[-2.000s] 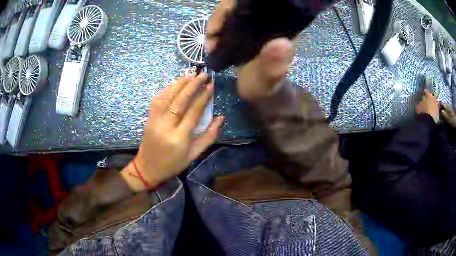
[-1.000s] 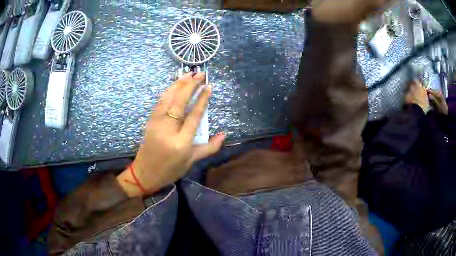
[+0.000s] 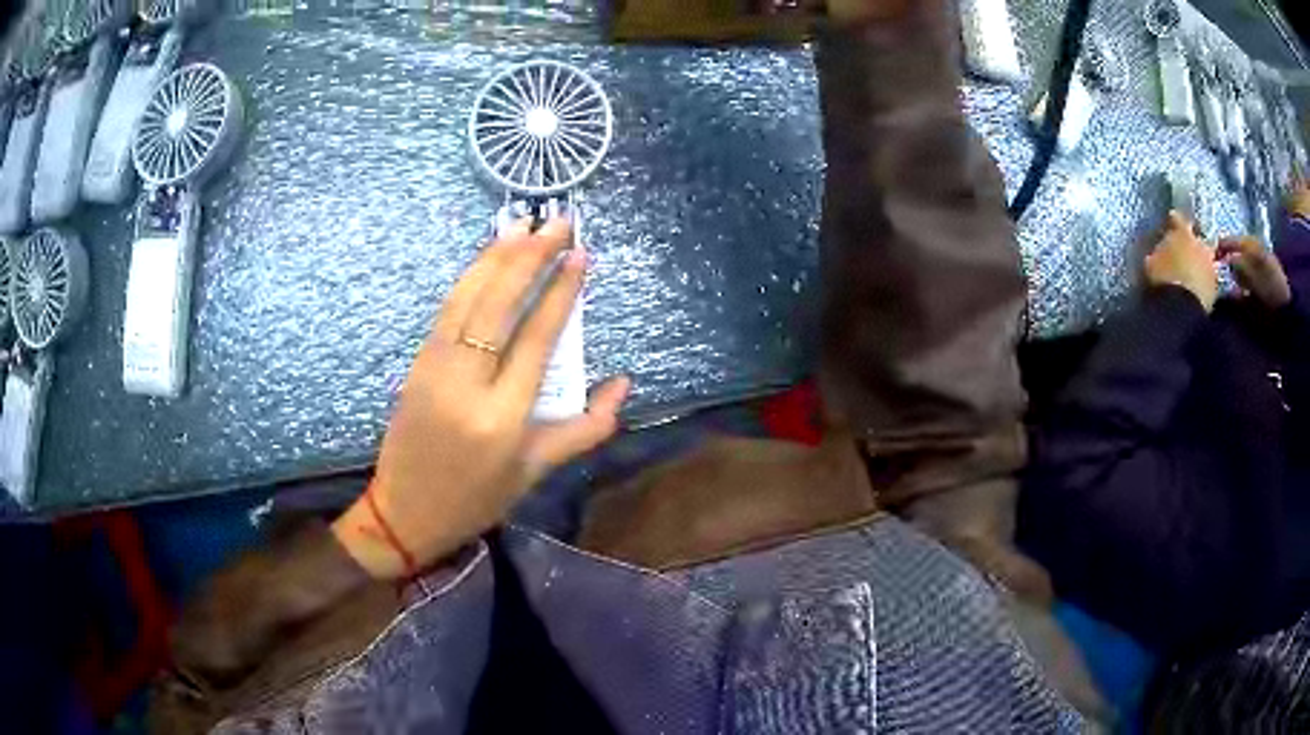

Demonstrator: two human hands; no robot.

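A white handheld mini fan (image 3: 540,127) lies in front of me, its round spoked head away from me and its handle towards me. My left hand (image 3: 481,373) lies on the handle and holds it down, fingertips just below the neck joint, covering much of the handle. My right arm reaches to the top edge, where only a small part of my right hand (image 3: 866,9) shows. The rest is cut off, so what it holds is hidden.
Bubble wrap (image 3: 345,287) covers the tabletop. More white fans (image 3: 155,309) lie at the left, others at the far right. A yellow-brown box edge (image 3: 718,20) shows at the top. A black cord (image 3: 1060,108) hangs right of my arm. Another person's hands (image 3: 1184,261) work at the right.
My right hand has moved from above the fan's neck up to the top edge, uncovering the fan head. My left hand stays on the handle. The view has shifted slightly.
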